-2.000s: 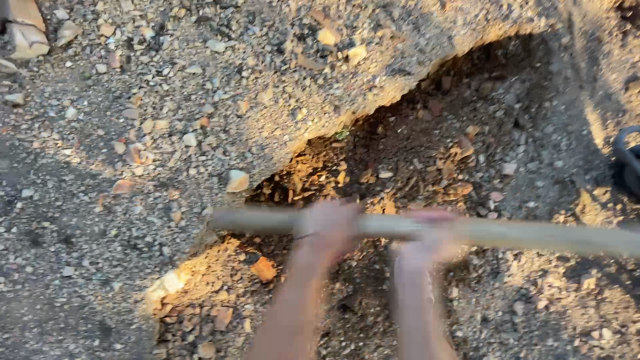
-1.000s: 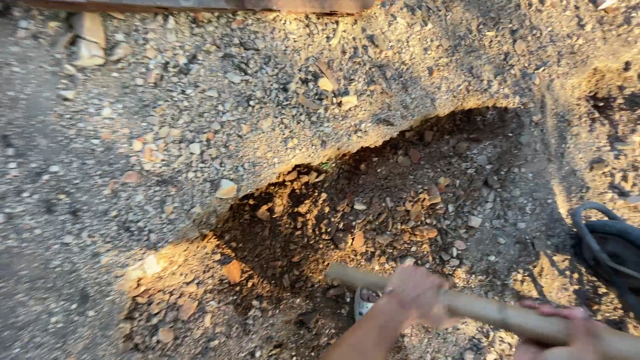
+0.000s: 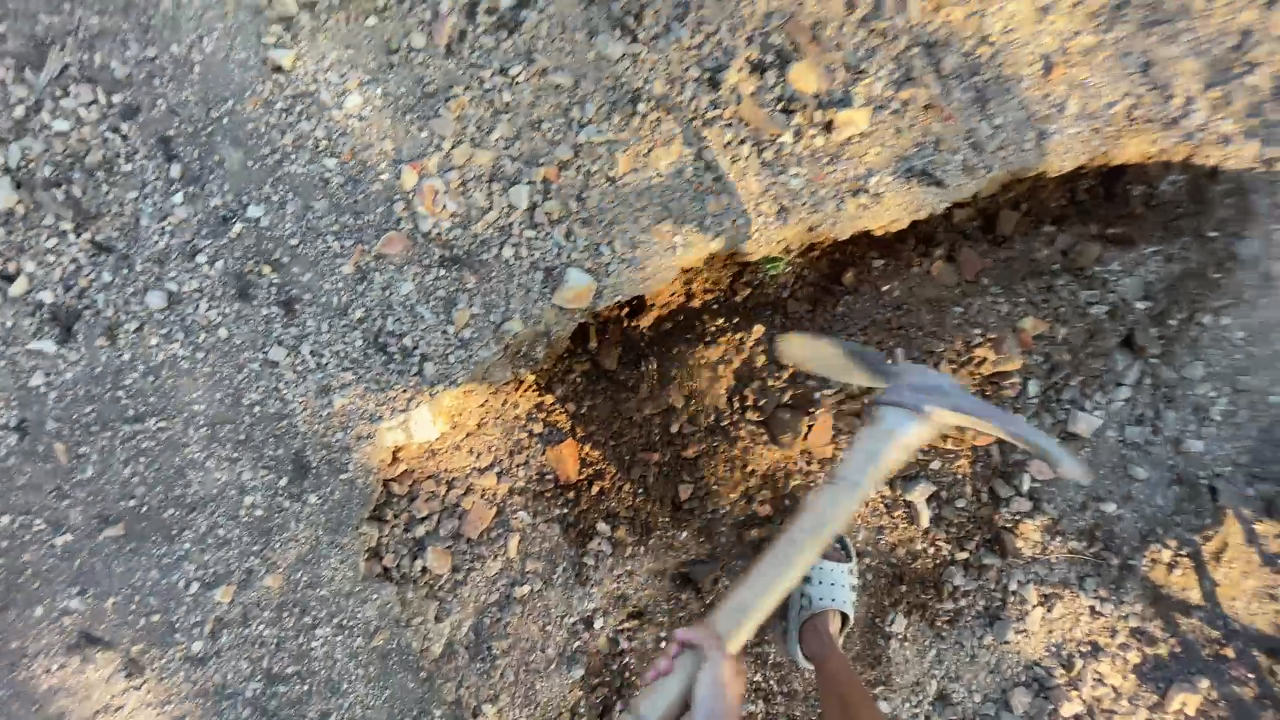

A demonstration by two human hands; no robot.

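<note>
My right hand, at the bottom edge, is closed around the pale wooden handle of a pick mattock. The handle slants up and right to the metal head, which is over the dug hollow in the stony ground. The head's broad, light-coloured end points left and its narrower end points down to the right. My left hand is out of view. A foot in a light, perforated clog rests on loose soil right of the handle.
A raised gravel surface borders the hollow on the left and above. A pale stone sits near its edge. Orange stone pieces and rubble lie in and around the dug part.
The mattock has swung round: its handle pointed off to the right, with the head out of view, and now the head shows over the hollow. My left hand has left the view.
</note>
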